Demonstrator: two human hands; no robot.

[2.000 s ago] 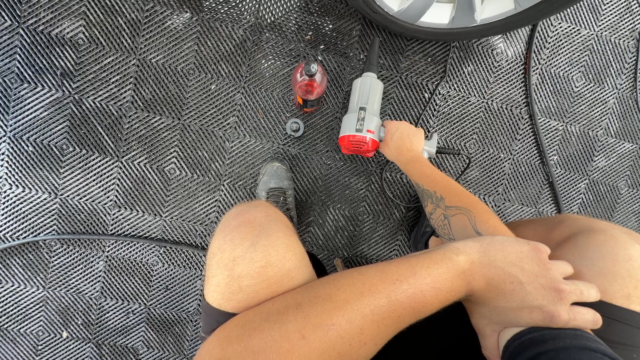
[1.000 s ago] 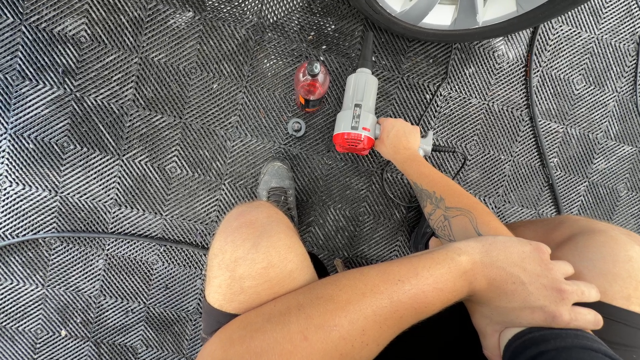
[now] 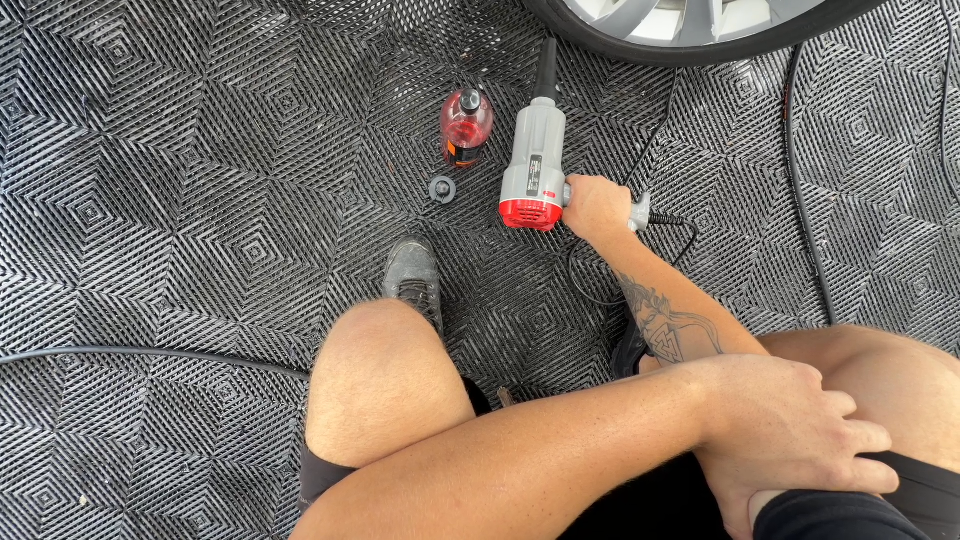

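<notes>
A grey and red electric blower (image 3: 535, 161) with a black nozzle points up toward the tyre. My right hand (image 3: 598, 206) is closed around its handle, where a black cord comes out. To the left of the blower, a clear bottle of red liquid (image 3: 466, 131) with a black top stands on the black ribbed floor tiles (image 3: 247, 247). Just below the bottle lies a small grey round cap (image 3: 442, 190). My left arm crosses over my lap, and my left hand (image 3: 795, 435) grips my right arm near the elbow, by the black sleeve.
A car wheel (image 3: 694, 54) with silver spokes is at the top edge. One black hose (image 3: 799, 180) runs down the right side; another black line (image 3: 157, 355) crosses the floor at left. My grey shoe (image 3: 412, 274) and bent knees are close below the tools.
The blower in my right hand has shifted slightly left, its nozzle nearer the bottle's side than two seconds ago. My left hand has stayed on my right arm.
</notes>
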